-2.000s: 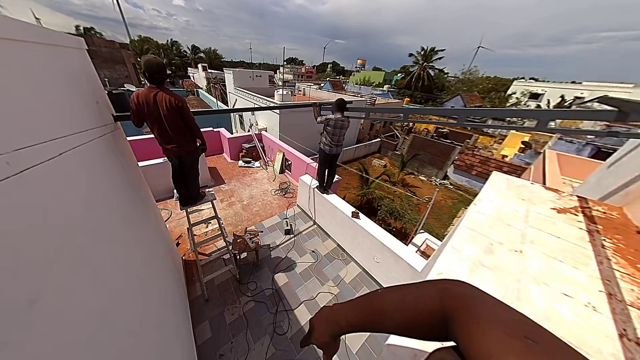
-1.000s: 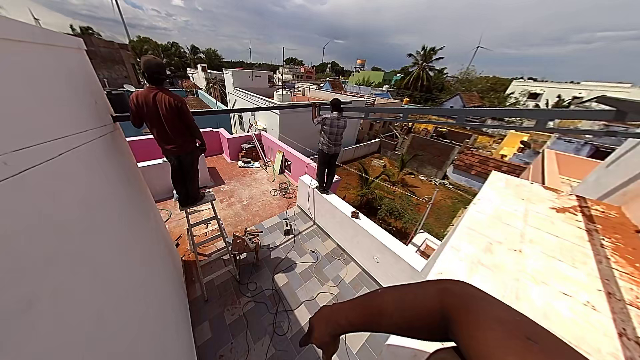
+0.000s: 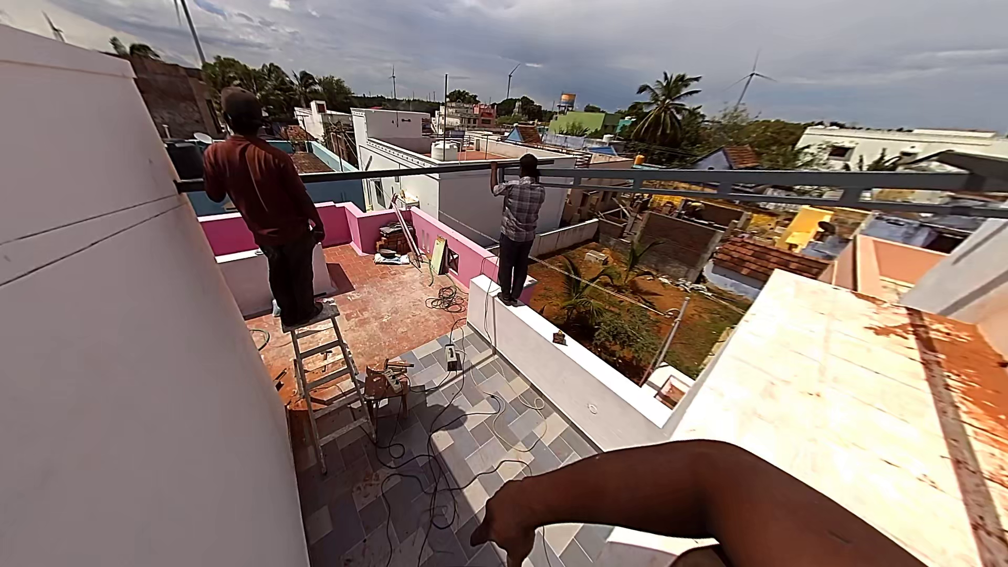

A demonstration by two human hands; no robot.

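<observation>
My right hand (image 3: 508, 521) hangs low at the bottom centre, its wrist bent and fingers pointing down, above the grey tiled floor; its fingertips are partly cut off and no held object shows. The bare forearm reaches in from the lower right. My left hand is out of view. Ahead, a long dark metal beam (image 3: 693, 185) spans the view. A person in a dark red shirt (image 3: 256, 193) stands on an aluminium stepladder (image 3: 327, 374) at its left part. Another person in a checked shirt (image 3: 520, 209) stands on the parapet with a raised hand at the beam.
Black cables (image 3: 433, 472) lie tangled on the tiles near a small stool (image 3: 387, 386) bearing tools. A power box (image 3: 452, 357) stands on the floor. A white parapet (image 3: 567, 370) edges a drop to a yard. A white wall (image 3: 118, 354) rises at left; a pale slab (image 3: 827, 394) lies right.
</observation>
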